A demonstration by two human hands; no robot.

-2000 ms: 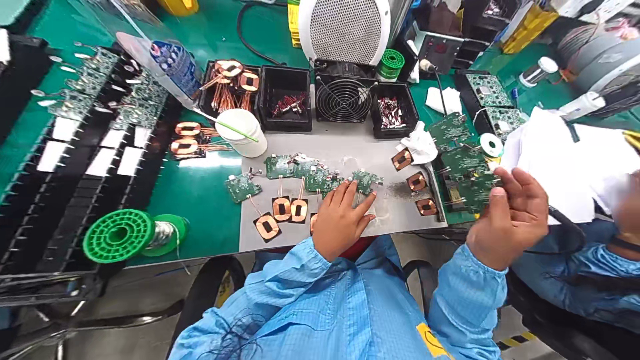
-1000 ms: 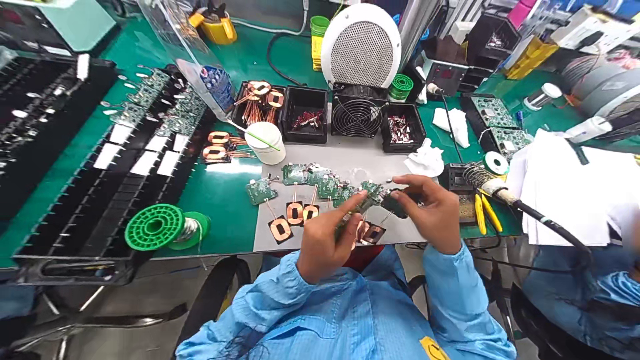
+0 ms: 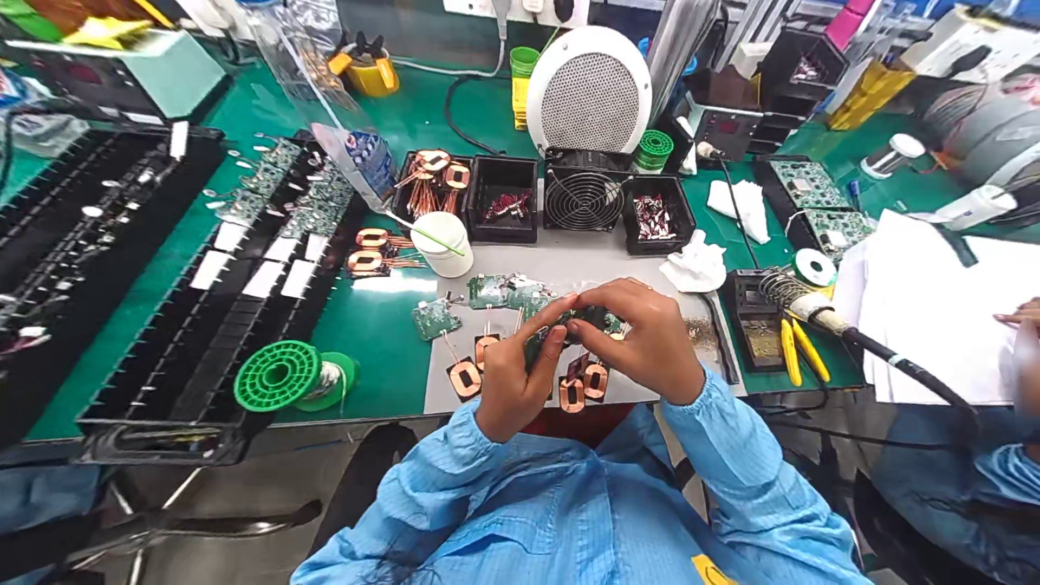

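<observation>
Both hands meet over the grey mat (image 3: 528, 258), fingers closed around green circuit boards (image 3: 535, 351) that they largely cover. My left hand (image 3: 520, 366) grips from the left, and my right hand (image 3: 638, 333) from the right. Copper coils (image 3: 572, 394) on dark square backings hang or lie just below the fingers; which board they join cannot be told. Left of the hands, several small green boards (image 3: 436, 318) lie on the mat, some with coils (image 3: 465, 379) on wires toward the front edge. Crumpled white tissue (image 3: 695, 264) lies beyond my right hand.
Behind the mat stand a white pot (image 3: 443, 244), black parts bins (image 3: 503, 199) and a fan (image 3: 584, 199). A solder spool (image 3: 279, 375) and board racks (image 3: 219, 325) are at left. A soldering iron (image 3: 812, 309) in its stand, yellow-handled pliers (image 3: 800, 353) and a co-worker's hand (image 3: 1024, 315) are at right.
Two seconds ago my right hand was raised over a stack of boards at right and my left lay on the mat's boards. Both are now together at the mat's middle. The view has shifted.
</observation>
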